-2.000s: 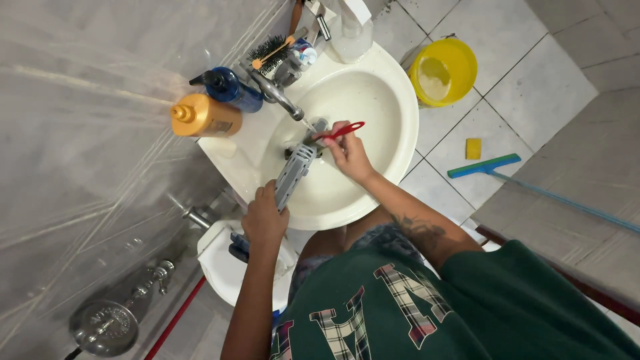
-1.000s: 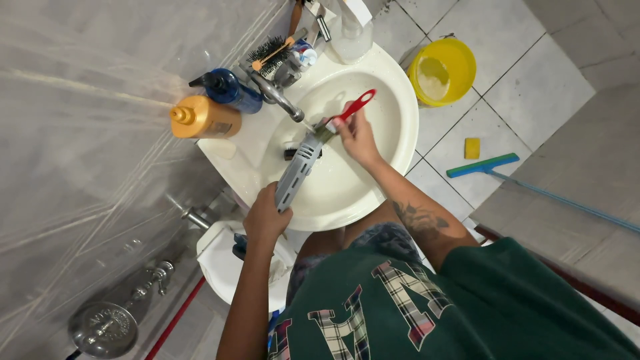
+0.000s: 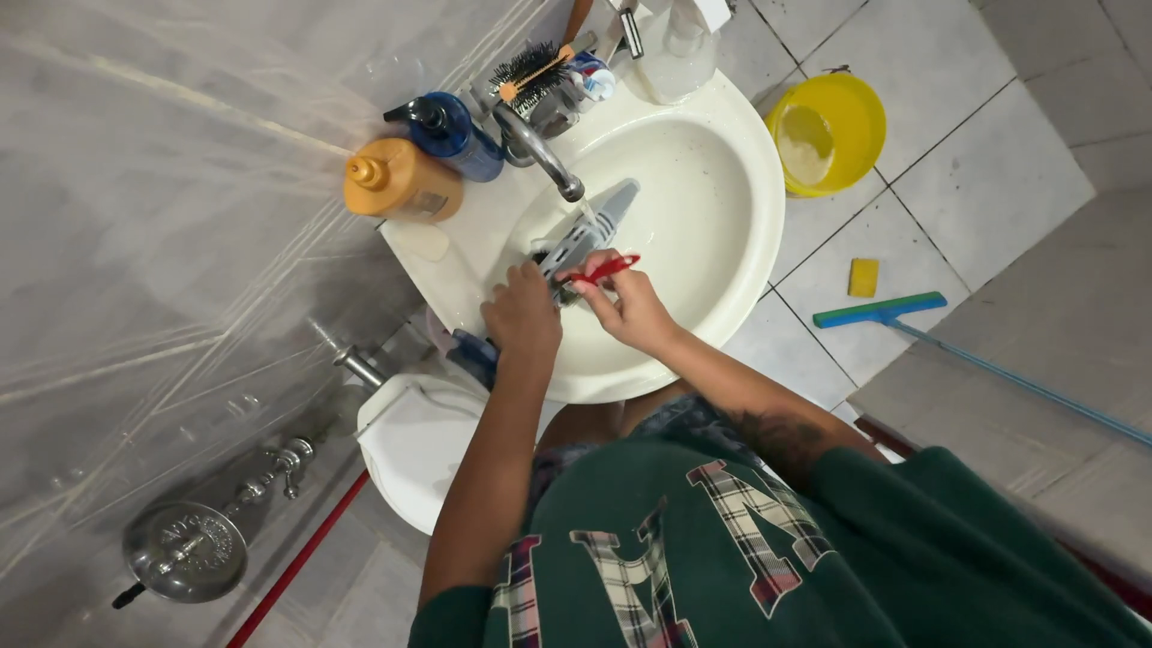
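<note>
A long grey slotted plastic part (image 3: 589, 236) lies tilted in the white washbasin (image 3: 711, 216), below the running tap (image 3: 543, 160). My left hand (image 3: 525, 315) grips the near end of this part. In my right hand (image 3: 630, 306) is a red-handled brush (image 3: 605, 269), held low over the same end; its bristles are mostly hidden. Water from the spout falls onto the middle of the grey part. A small dark thing, partly hidden, sits by the part near the drain.
An orange bottle (image 3: 405, 180), a blue pump bottle (image 3: 457, 135), a round hairbrush (image 3: 533, 76) and a clear spray bottle (image 3: 675, 54) stand along the basin's back. On the floor are a yellow bucket (image 3: 855, 135), a sponge (image 3: 863, 278) and a blue squeegee (image 3: 877, 310). A toilet (image 3: 423, 450) stands at left.
The grey part's far end has swung away from me, deeper into the basin and under the tap. My left hand has moved forward over the basin, and my right hand with the brush has come nearer to it.
</note>
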